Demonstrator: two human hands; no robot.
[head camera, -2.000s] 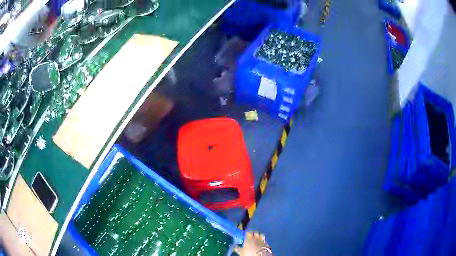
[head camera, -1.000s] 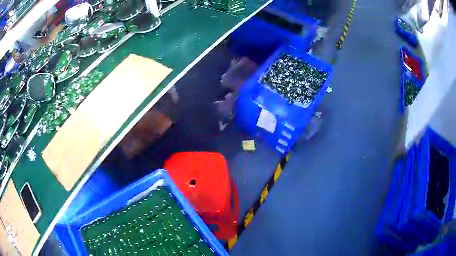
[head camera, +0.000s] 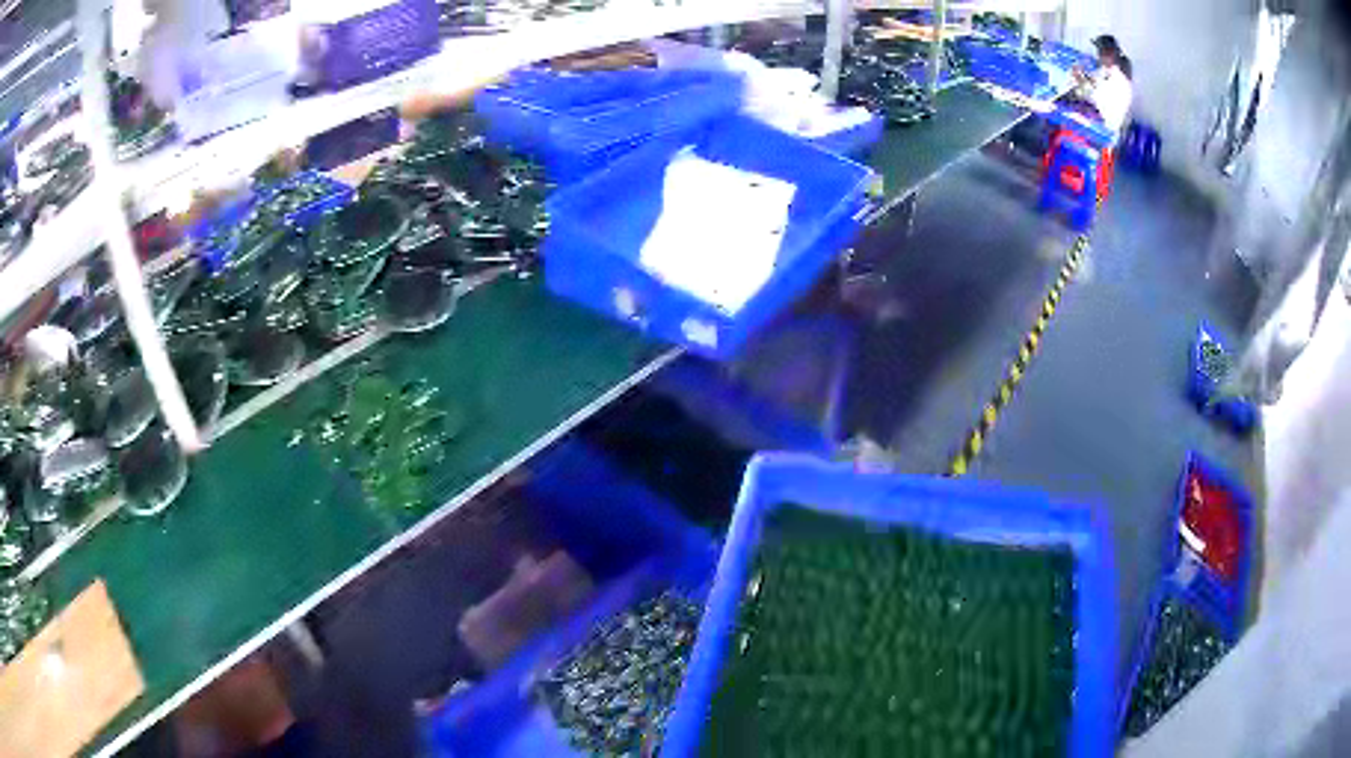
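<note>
A blue plastic crate (head camera: 1093, 592) is in front of me at the lower right, with close rows of dark green moulded parts (head camera: 911, 637) in it. Its near end is cut off by the picture's lower edge. Neither of my hands can be made out in this view, so their hold on the crate cannot be seen.
The green-topped bench (head camera: 519, 356) runs along the left with loose green parts (head camera: 393, 437), cardboard (head camera: 74, 681) and a blue crate (head camera: 578, 237) holding a white sheet (head camera: 722, 230). A crate of small parts (head camera: 622, 674) is below. A person (head camera: 1108, 89) is far off, beyond yellow-black floor tape (head camera: 1022, 363).
The view has swung up and along the bench. The crate of green parts has moved from lower left to lower right, past the red stool, which is out of view. The hand seen earlier at its corner is gone.
</note>
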